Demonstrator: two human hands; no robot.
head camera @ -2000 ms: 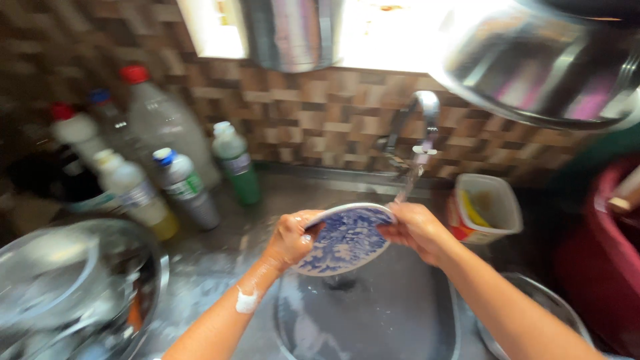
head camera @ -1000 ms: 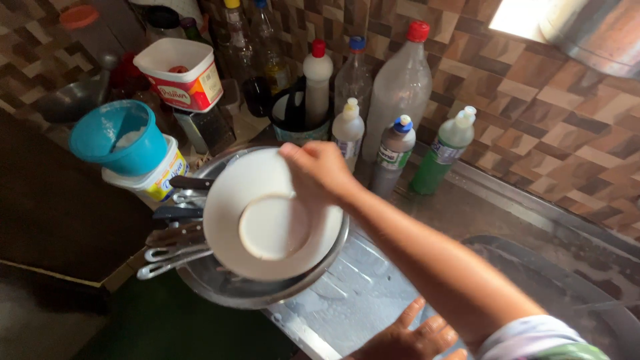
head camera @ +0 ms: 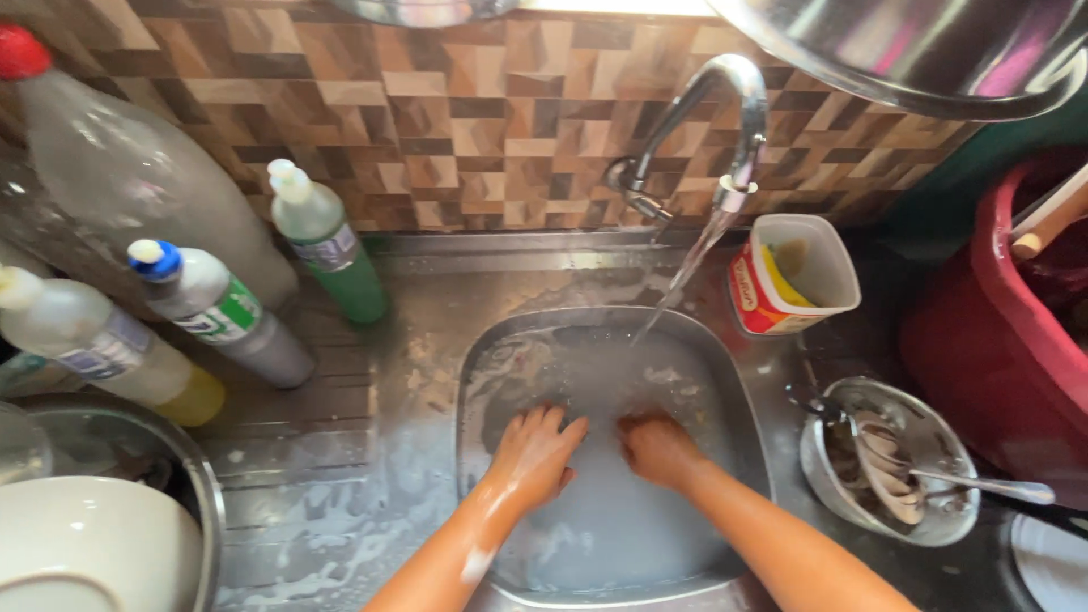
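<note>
Cloudy grey water fills the steel sink basin (head camera: 612,544). At its left side my left hand (head camera: 535,450) hovers at the water, fingers spread, holding nothing, with suds on the wrist. My right hand (head camera: 659,446) has its fingertips in the murky water; whether they hold anything is hidden. Water streams from the curved chrome faucet (head camera: 750,110) into the back of the basin. At lower left, an upturned white bowl (head camera: 93,527) rests in a large metal basin (head camera: 208,501).
Squeeze bottles, one with green liquid (head camera: 340,263), stand at left beside a big plastic bottle (head camera: 153,170). Right of the sink are a plastic tub (head camera: 807,255) with a yellow item, a metal bowl (head camera: 943,425) with utensils, and a red bucket (head camera: 986,340). A metal vessel (head camera: 918,51) overhangs.
The blue-patterned plate has left my hands. The white bowl, held over the metal basin a second ago, now rests there out of my hand. Both hands are at the sink; the view has swung back right.
</note>
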